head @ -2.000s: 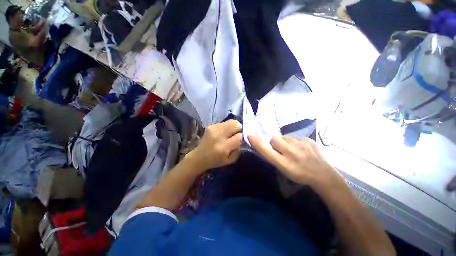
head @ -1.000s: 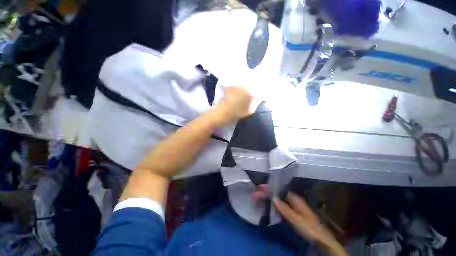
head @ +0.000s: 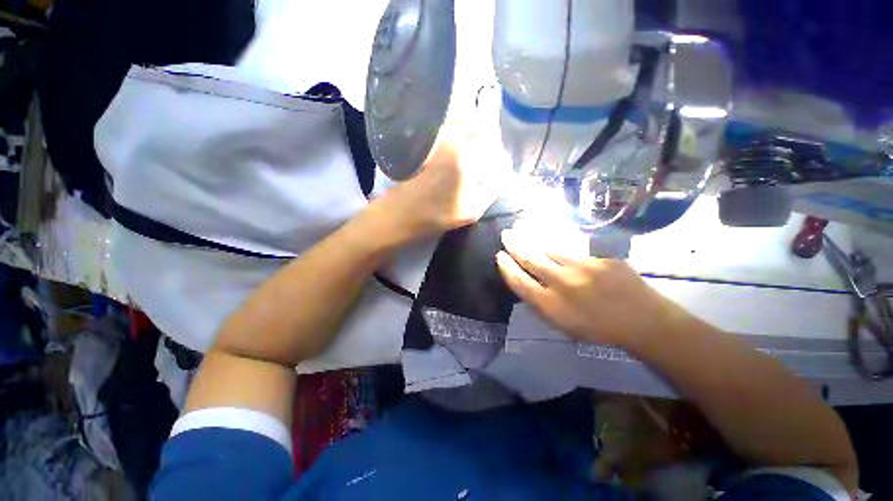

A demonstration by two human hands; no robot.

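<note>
The colour-blocked garment piece, pale grey-white with black bands, lies across the left of the sewing table and under my hands. My left hand lies on the cloth just left of the needle area, its fingertips lost in glare. My right hand presses with its fingers on the black fabric panel just below the needle area. The white sewing machine head with a blue stripe stands above my hands. Glare hides the needle and presser foot.
The oval grey attachment hangs above my left hand. The tension dial is on the machine front. Scissors and a dark-red handle lie at the right. Purple fluff is at the top right. Cloth heaps are at lower left.
The view has come closer to the machine. My right hand has moved up from the lower edge of the cloth to the black panel near the needle. My left hand stays beside the needle area.
</note>
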